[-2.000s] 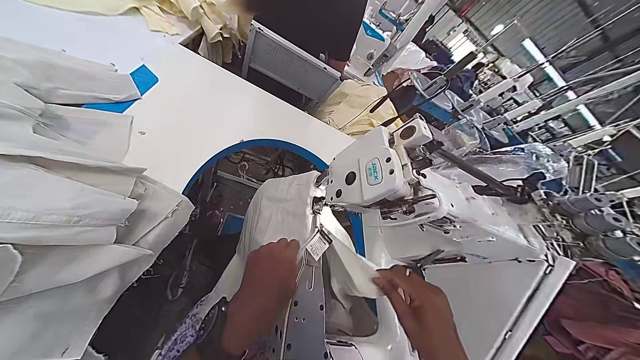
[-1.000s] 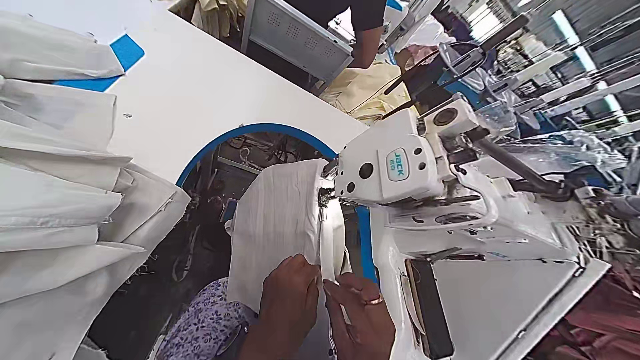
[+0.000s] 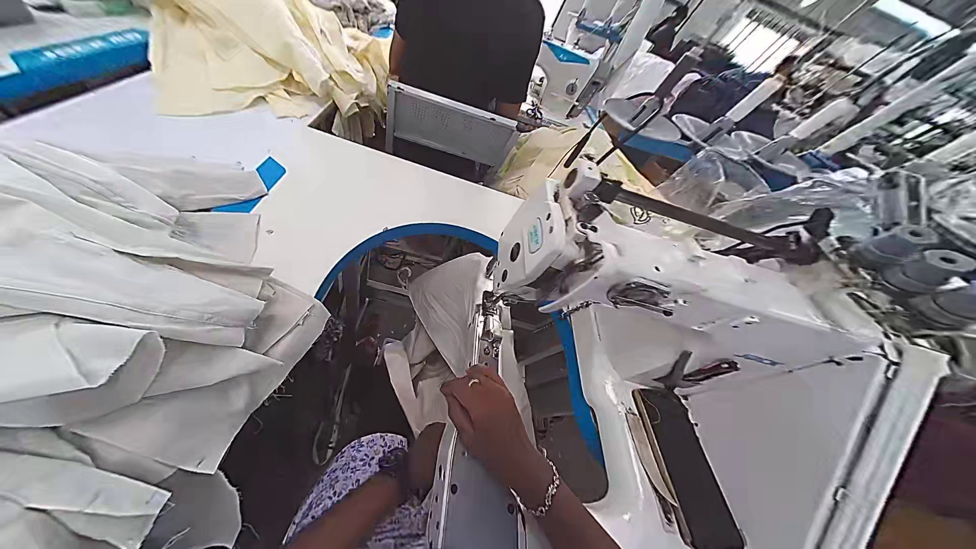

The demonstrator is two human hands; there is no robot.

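A white Jack sewing machine stands over a narrow metal arm bed. Off-white fabric hangs on the left side of the bed, below the needle area, and some shows on its right. My right hand, with a ring and a bracelet, rests on the bed in front of the presser foot, fingers bent down at the fabric's edge; its grip is unclear. Beside the bed, low on the left, is my left hand, mostly hidden behind the bed and my right hand, with a dark watch at the wrist.
Stacked off-white fabric pieces cover the left of the white table, which has a blue-edged cutout. Behind are pale yellow cloth, a metal panel and a person in a dark top. Thread cones stand at right.
The fabric that lay broad beside the bed now hangs lower and bunched. My hands, together on its edge one second ago, have separated; the left has dropped beside the bed. The view has shifted.
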